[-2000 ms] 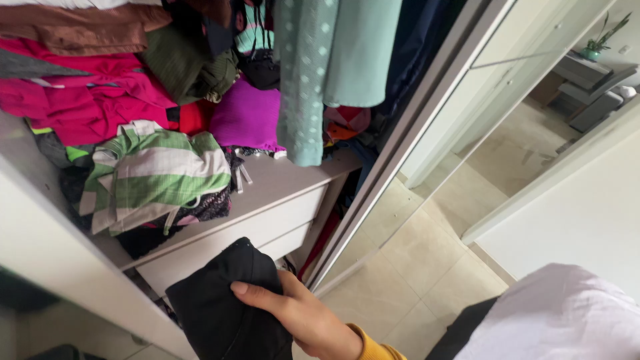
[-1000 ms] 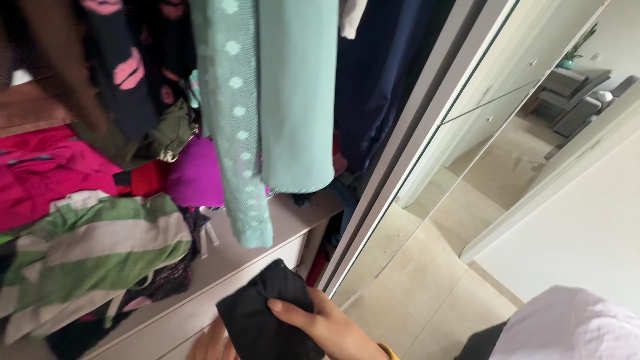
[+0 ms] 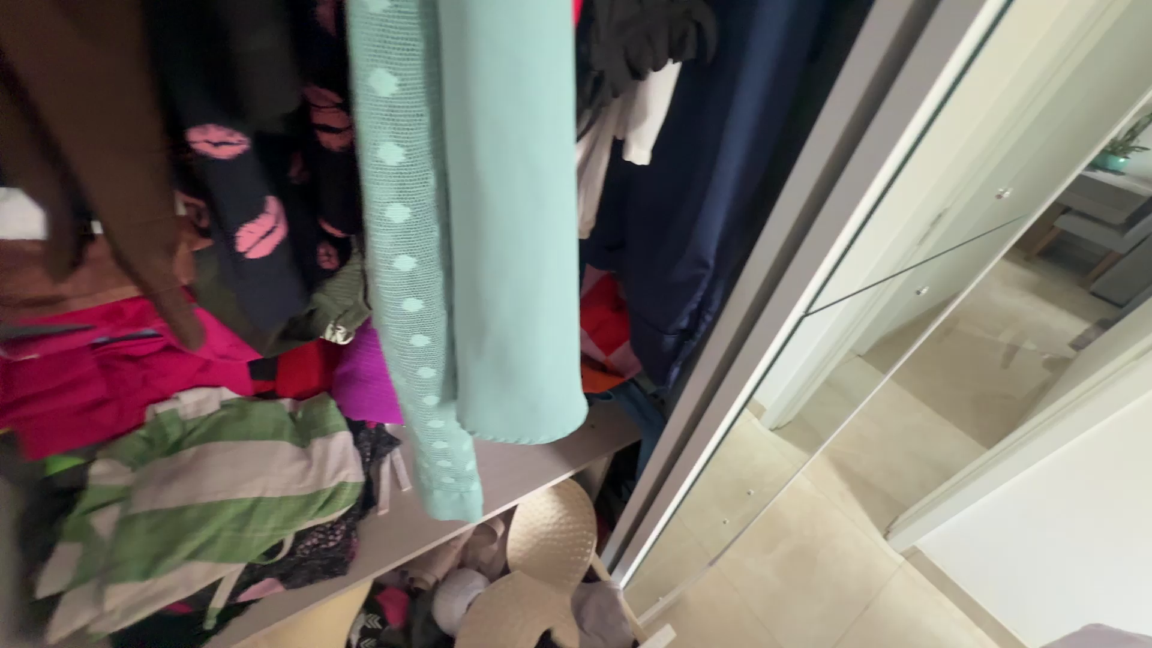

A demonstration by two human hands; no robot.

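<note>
Neither of my hands shows in the head view now, nor does the black folded cloth. At the bottom centre an open drawer holds beige bra cups (image 3: 551, 531) and other garments. Above it, on the wardrobe shelf (image 3: 531, 457), lies a green and white striped garment (image 3: 243, 459). A mint-green garment (image 3: 513, 225) and a dotted mint sleeve (image 3: 405, 261) hang over the shelf's front edge. Bright pink clothing (image 3: 117, 369) and a purple garment (image 3: 367, 373) lie behind.
Dark garments with pink lip prints (image 3: 261, 225) and a navy garment (image 3: 702, 198) hang inside. The sliding door frame (image 3: 774, 297) and its mirror panel (image 3: 846, 387) stand at the right, beside a white wall (image 3: 1062, 504).
Both hands and the black folded cloth have gone out of view. The drawer below the shelf, shut earlier, now stands open with its contents showing. The view has moved closer to the hanging clothes.
</note>
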